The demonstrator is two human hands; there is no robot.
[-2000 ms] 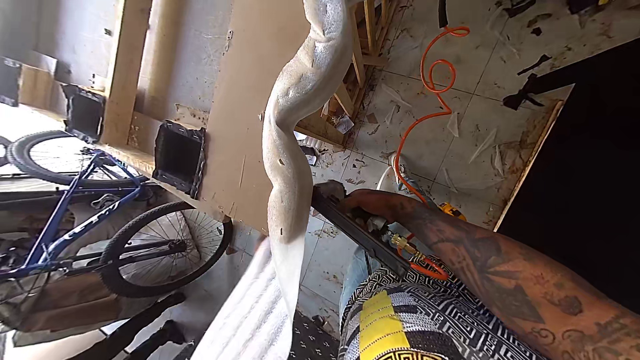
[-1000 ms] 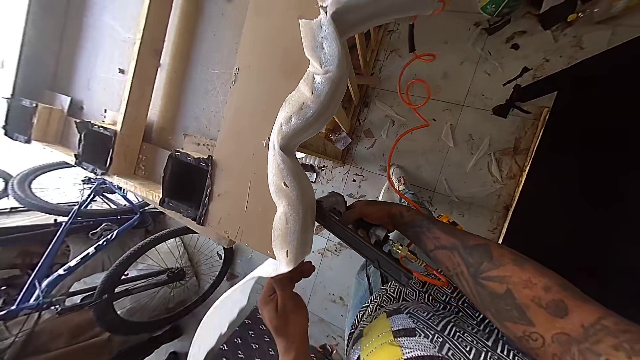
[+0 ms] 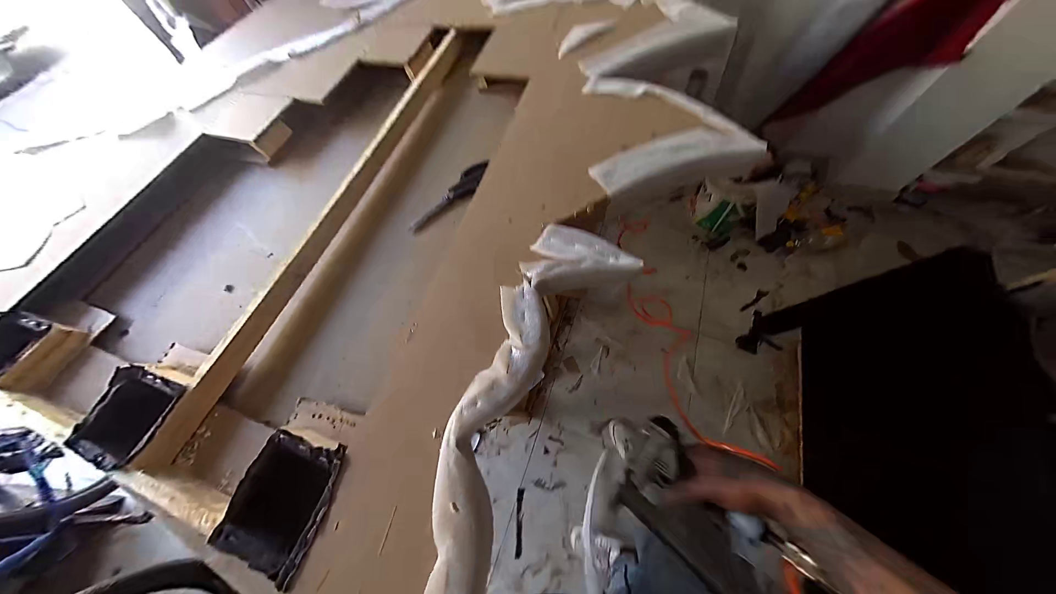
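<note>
My right hand (image 3: 714, 481) is shut on a pneumatic staple gun (image 3: 668, 503), held over the floor right of the cardboard-faced wooden frame. An orange air hose (image 3: 676, 379) runs across the floor toward it. White foam padding (image 3: 462, 487) follows the wavy edge of the cardboard panel (image 3: 396, 396), folded over it, with several loose white flaps (image 3: 676, 161) farther up. The gun does not touch the padding. My left hand is out of view.
Scissors (image 3: 452, 196) lie inside the frame beside a wooden slat (image 3: 313, 239). Black-covered blocks (image 3: 276, 503) line its near end. A bicycle (image 3: 41, 495) stands at lower left, a large black panel (image 3: 924, 412) at right. Scraps and a hammer (image 3: 763, 326) are on the floor.
My left hand, at the padding one second ago, has left the view. My right hand with the staple gun is now farther from the padding. The view has swung up along the frame.
</note>
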